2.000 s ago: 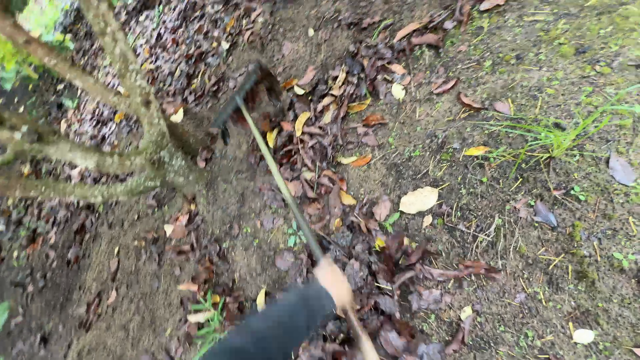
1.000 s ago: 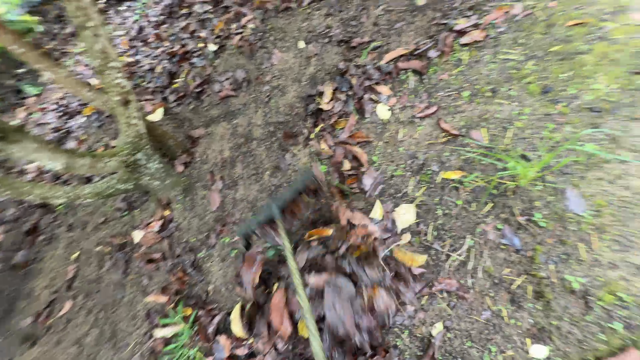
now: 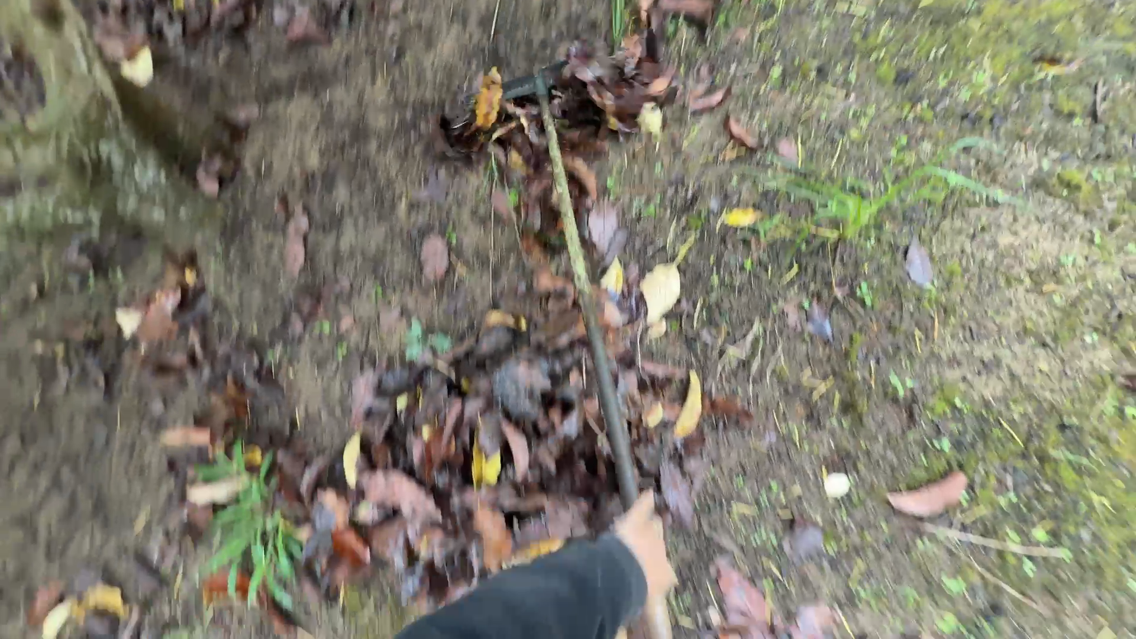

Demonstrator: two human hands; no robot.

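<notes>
My left hand point(image 3: 646, 543), in a dark sleeve that comes in from the bottom edge, is closed around the long handle point(image 3: 581, 284) of a rake. From the hand the handle runs up and slightly left to the dark rake head point(image 3: 530, 86). Brown and yellow leaves point(image 3: 612, 84) lie against and over the head, so its teeth are hidden. Below the head, a loose heap of wet dead leaves point(image 3: 479, 444) lies under and left of the handle. My right hand is not in view.
A tree trunk point(image 3: 75, 133) with pale bark stands at the upper left. Green weeds point(image 3: 253, 524) grow at the lower left, and a grass tuft point(image 3: 848, 209) at the right. Mossy soil point(image 3: 1021, 355) with scattered leaves spreads along the right side.
The rake head was among blurred leaves in the middle a second ago; now it is farther up the ground, beyond the leaf heap. My left hand is back in view on the handle.
</notes>
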